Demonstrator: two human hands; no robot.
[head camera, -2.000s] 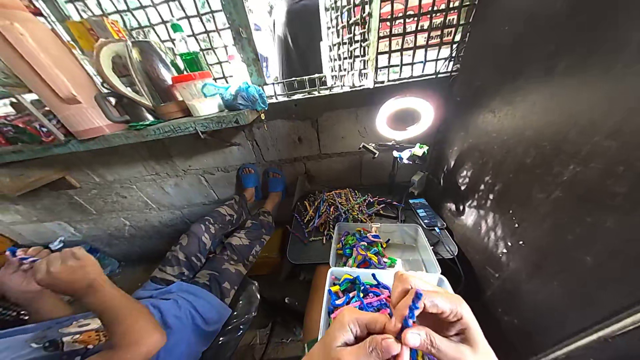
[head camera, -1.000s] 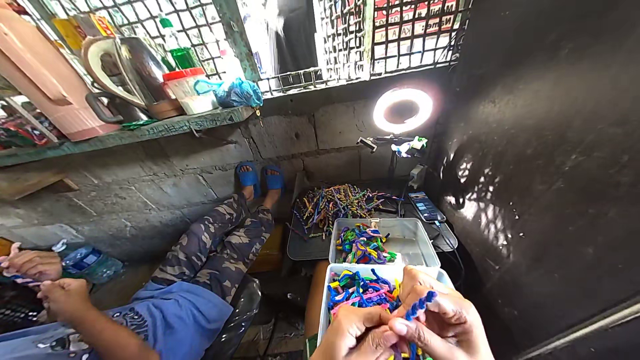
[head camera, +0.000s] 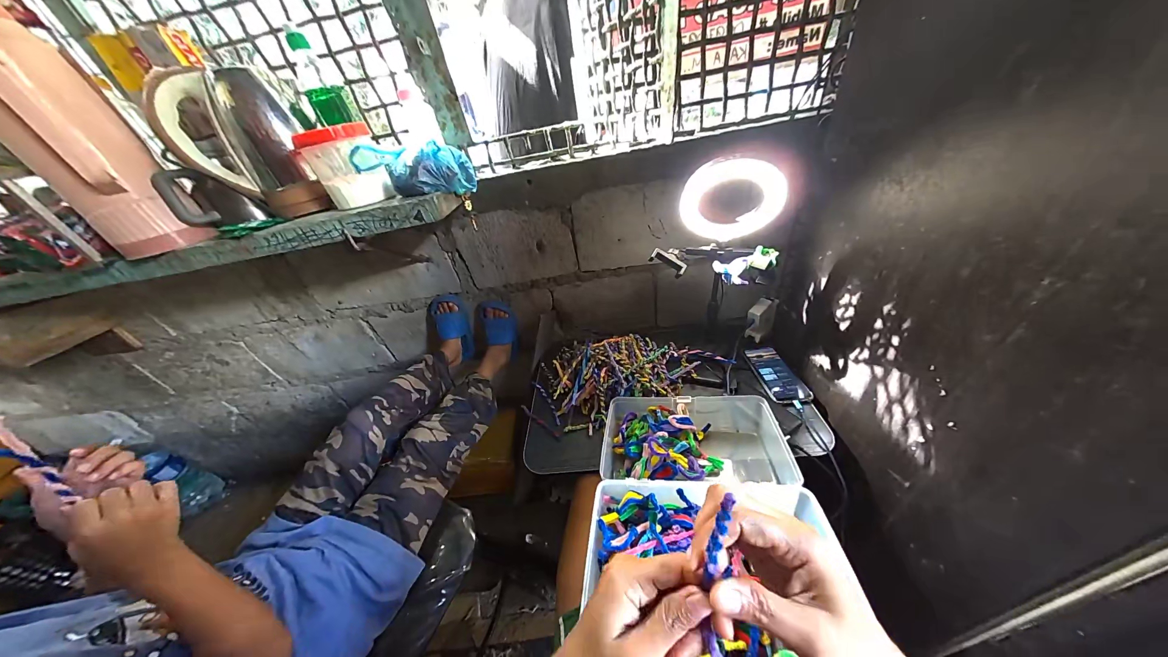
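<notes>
At the lower right, my left hand (head camera: 643, 598) and my right hand (head camera: 789, 570) meet with their fingertips on a twisted blue and purple fuzzy strand (head camera: 721, 534), which looks like pipe cleaner and stands roughly upright between them. Beneath my hands is a white plastic container (head camera: 593, 547) of short, multicoloured fuzzy pieces (head camera: 646, 525). A clear plastic box (head camera: 753, 447) with similar knotted pieces (head camera: 662, 447) adjoins it on the far side. Beyond that, a heap of twisted multicoloured strands (head camera: 620, 370) lies on a dark tray (head camera: 557, 456).
Another person in camouflage trousers (head camera: 383, 438) sits at the left, both hands (head camera: 114, 502) around a strand. A lit ring light (head camera: 734, 199) stands behind the tray; a phone (head camera: 777, 374) with a cable lies right. A shelf (head camera: 365, 222) holds a pitcher, a kettle and jars.
The blue strand between my fingers was bent over a second ago and now stands straighter. The other person's hands have shifted and come together.
</notes>
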